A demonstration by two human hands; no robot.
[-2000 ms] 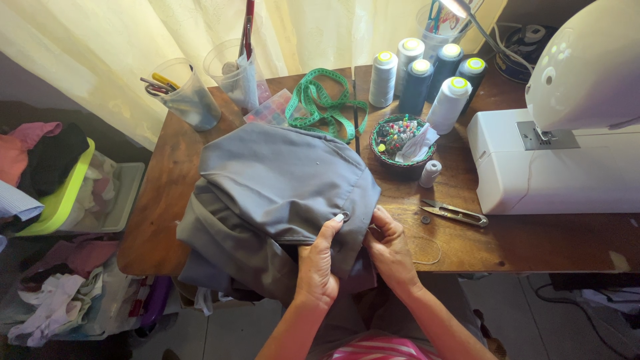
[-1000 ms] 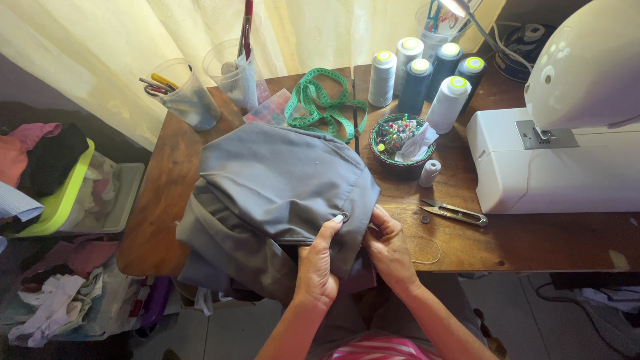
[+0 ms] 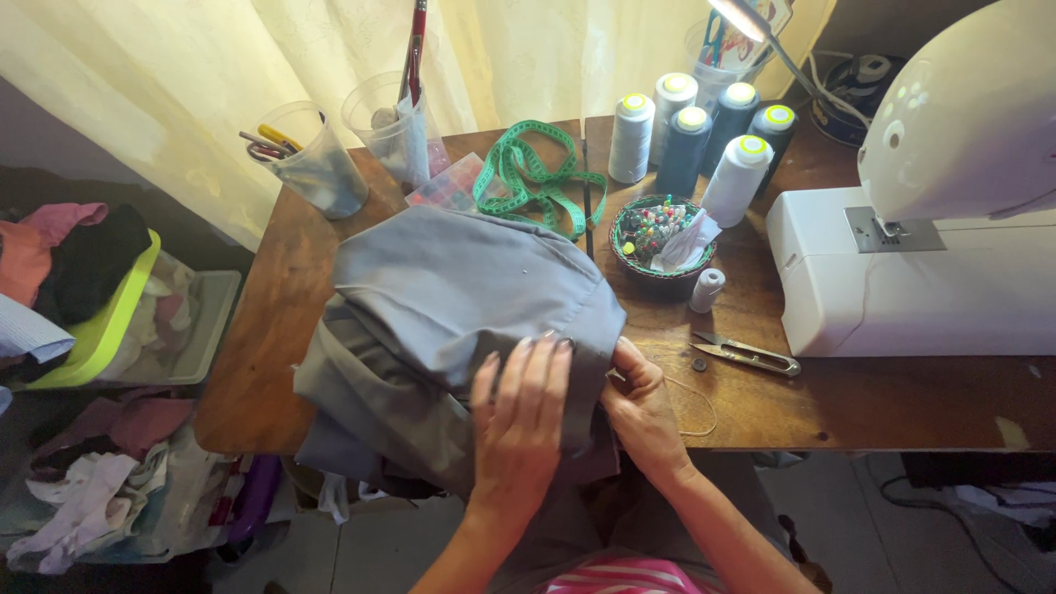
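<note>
A grey fabric garment [image 3: 462, 289] lies bunched over the front edge of the wooden table. My left hand [image 3: 520, 412] rests on it palm down, fingers extended, the fingertips beside a small dark button [image 3: 566, 342]. At the garment's right edge my right hand [image 3: 648, 412] pinches the cloth between thumb and fingers; whether a needle is there cannot be told. A loop of light thread [image 3: 701, 404] lies on the table right of that hand. Nearby are a loose dark button [image 3: 700, 364], thread snips [image 3: 747, 355] and a small white thread spool [image 3: 707, 290].
A basket of pins [image 3: 664, 268], several thread cones [image 3: 737, 180] and a green tape measure [image 3: 536, 177] stand or lie behind. At right is a white sewing machine [image 3: 916, 272]; at back left, plastic cups [image 3: 326, 177] hold tools. Bins of cloth [image 3: 107, 322] flank the table's left side.
My left hand has opened from its thumb hold near the button and now lies with its fingers spread over the cloth. My right hand stays at the garment's right edge.
</note>
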